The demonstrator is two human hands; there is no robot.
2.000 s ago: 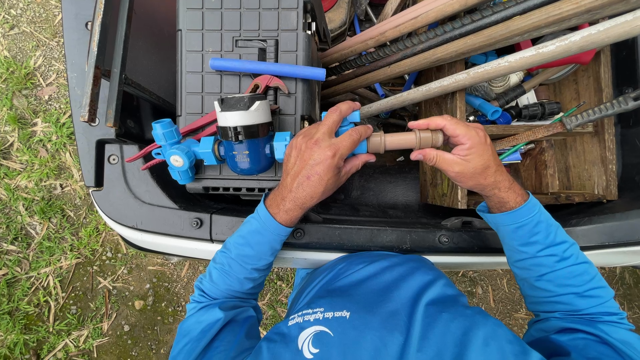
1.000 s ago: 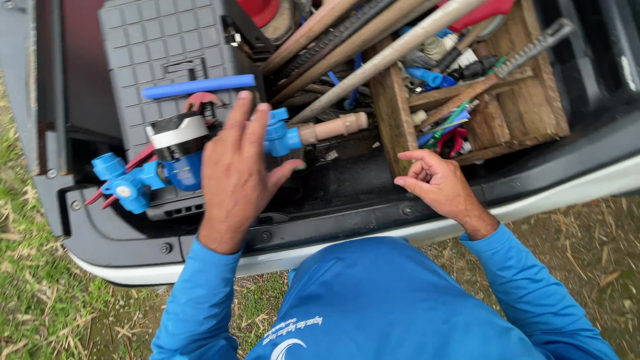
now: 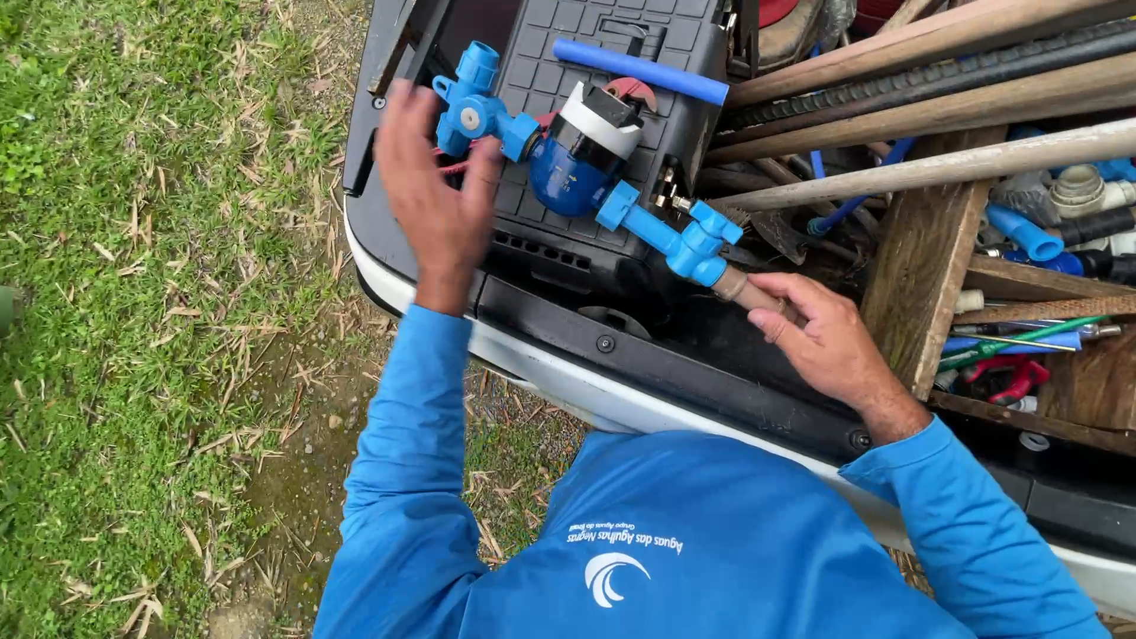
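A blue water meter [image 3: 572, 164] with a black-and-white top lies over a black toolbox [image 3: 577, 27]. Blue plastic fittings join it on both sides, with a blue valve [image 3: 475, 115] at the left end and another blue valve [image 3: 701, 244] at the right. A tan pipe piece [image 3: 741, 288] extends from the right valve, and my right hand [image 3: 816, 337] grips its end between thumb and fingers. My left hand [image 3: 435, 195], blurred, is spread beside the left valve; contact cannot be told. A blue pipe length [image 3: 639, 71] rests on the toolbox. Red-handled pliers lie partly hidden behind the meter.
Several wooden tool handles [image 3: 923, 164] and a ribbed steel bar [image 3: 932, 75] cross the vehicle's cargo bed. A wooden crate [image 3: 927, 266] with fittings and tools stands at the right. The bumper edge [image 3: 568, 390] runs before my body, with grass at the left.
My left hand has moved left from the right-hand valve to beside the left valve. My right hand, apart from the tan pipe one second ago, now grips it. The view has shifted.
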